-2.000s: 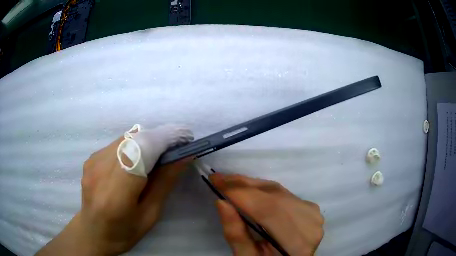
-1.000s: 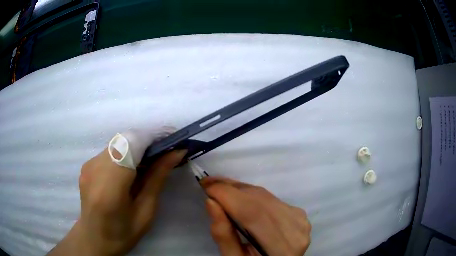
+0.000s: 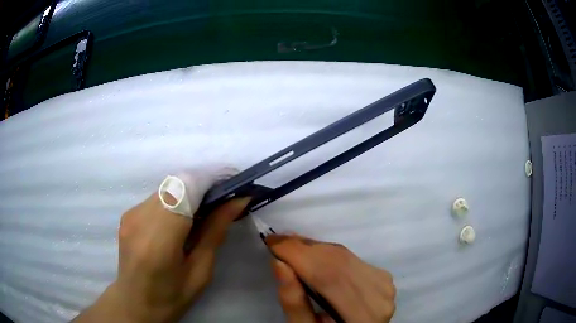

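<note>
A black phone middle frame (image 3: 341, 129) is held tilted on its side above the white foam mat (image 3: 114, 139), its far end up to the right and its large window facing me. My left hand (image 3: 167, 243) grips its near end, with white finger cots (image 3: 177, 195) on the fingers. My right hand (image 3: 335, 271) holds a slim dark tool (image 3: 309, 290) like a pen. Its pale tip is at the frame's lower edge by my left fingertips; whether it touches is unclear. The frame's near end is partly hidden by my left hand.
Loose finger cots (image 3: 467, 234) lie on the mat at the right, and one at its right edge. The green conveyor belt (image 3: 240, 35) runs beyond the mat, with other frames (image 3: 82, 60) at the upper left. A printed sheet (image 3: 556, 217) is on the grey panel at the right.
The frame has been turned from edge-on so its window shows, and its far end has moved left. Both hands keep their holds. The frames on the belt have shifted left.
</note>
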